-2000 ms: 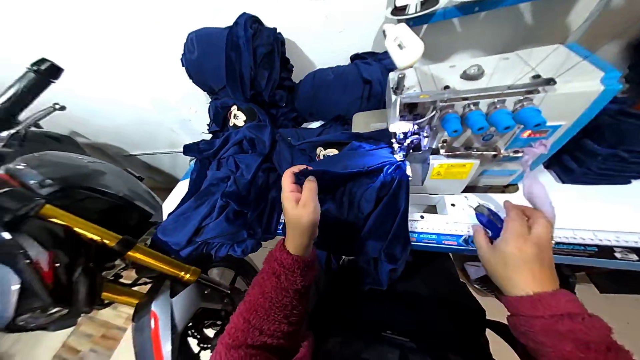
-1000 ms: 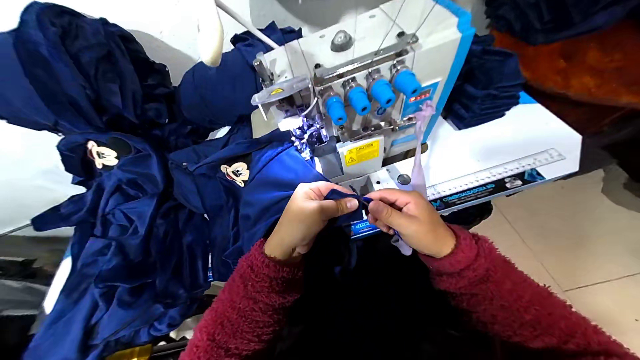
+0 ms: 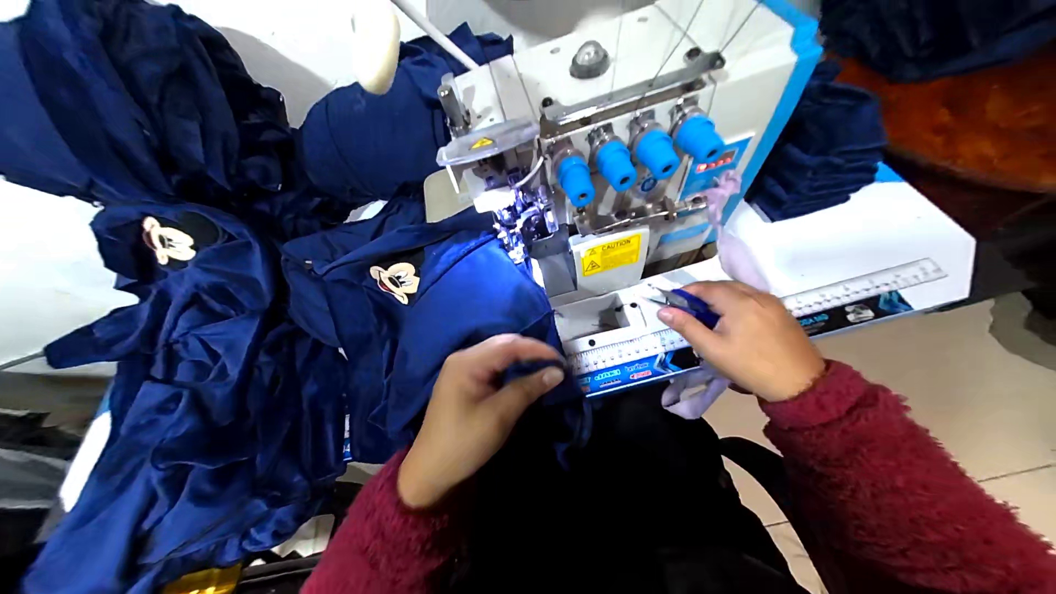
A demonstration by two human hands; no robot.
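Note:
My left hand (image 3: 487, 404) pinches the edge of a navy velvet garment (image 3: 470, 305) between thumb and fingers. That garment lies at the needle area of a white and blue overlock sewing machine (image 3: 610, 206), with a cartoon face patch (image 3: 396, 282) on it. Over the machine's front edge, my right hand (image 3: 742, 330) holds small blue-handled thread snips (image 3: 693, 305), their metal tips pointing left. A second navy garment (image 3: 198, 388) with a similar patch (image 3: 171, 242) hangs over the table's left part.
Navy fabric is heaped at the back left (image 3: 148, 91). Folded navy pieces (image 3: 817, 148) are stacked right of the machine. A clear ruler (image 3: 866, 286) lies along the table's front edge. Lilac cloth strips (image 3: 738, 256) hang by the machine. An orange-brown surface (image 3: 949, 124) stands at the back right.
A second ago my hands were close together at the fabric edge; now they are apart, the right one further right with the snips. The view has shifted right since two seconds ago.

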